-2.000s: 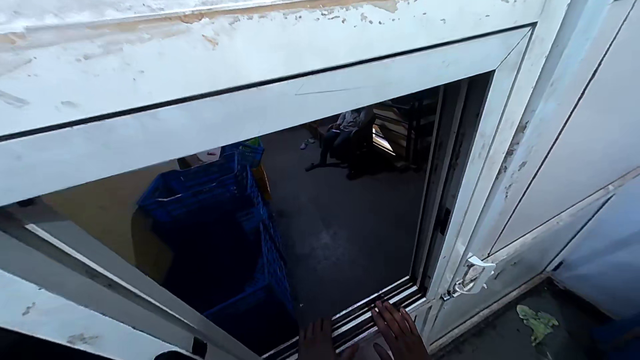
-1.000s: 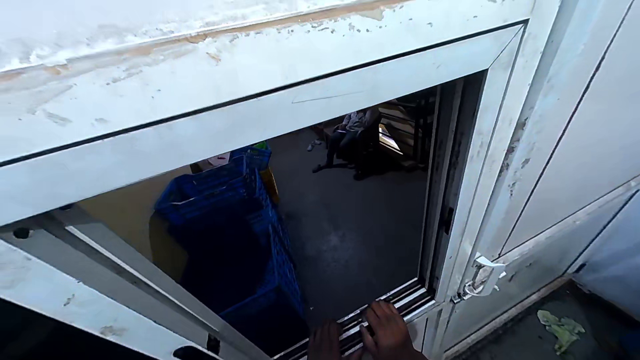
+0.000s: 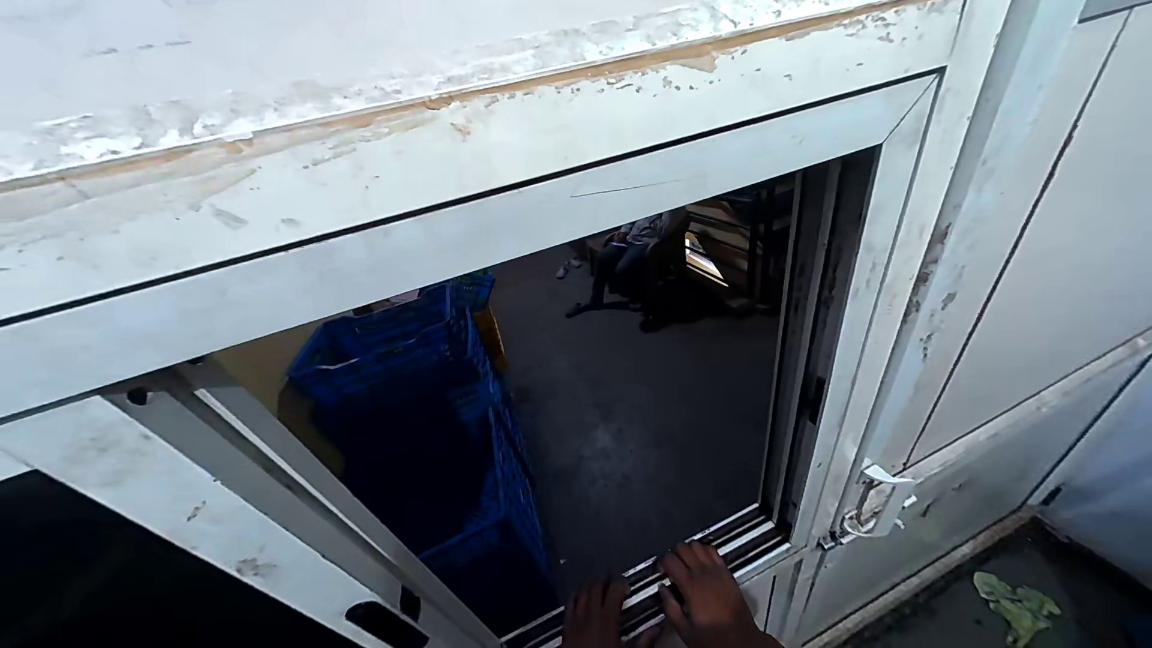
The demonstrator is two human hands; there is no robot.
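My right hand (image 3: 706, 592) rests with bent fingers over the metal sill track (image 3: 742, 540) of a sliding window, near its right corner. Just left of it, my left hand (image 3: 594, 614) lies in shadow on the same track, its fingers over the inner edge and its lower part cut off by the frame's bottom. Neither hand shows an object in it. Around the opening runs a worn white window frame (image 3: 540, 216). The sliding sash (image 3: 261, 486) stands at the left, with a dark oval slot in its stile.
Through the opening, blue plastic crates (image 3: 504, 504) stand on a dark floor, and a seated person (image 3: 630, 252) is farther back. A white handle or latch (image 3: 882, 504) sticks out at right of the frame. A pale green leaf-like scrap (image 3: 1012, 607) lies at lower right.
My right hand's fingers, spread two seconds ago, are now drawn closer together on the track. Both hands stay at the sill.
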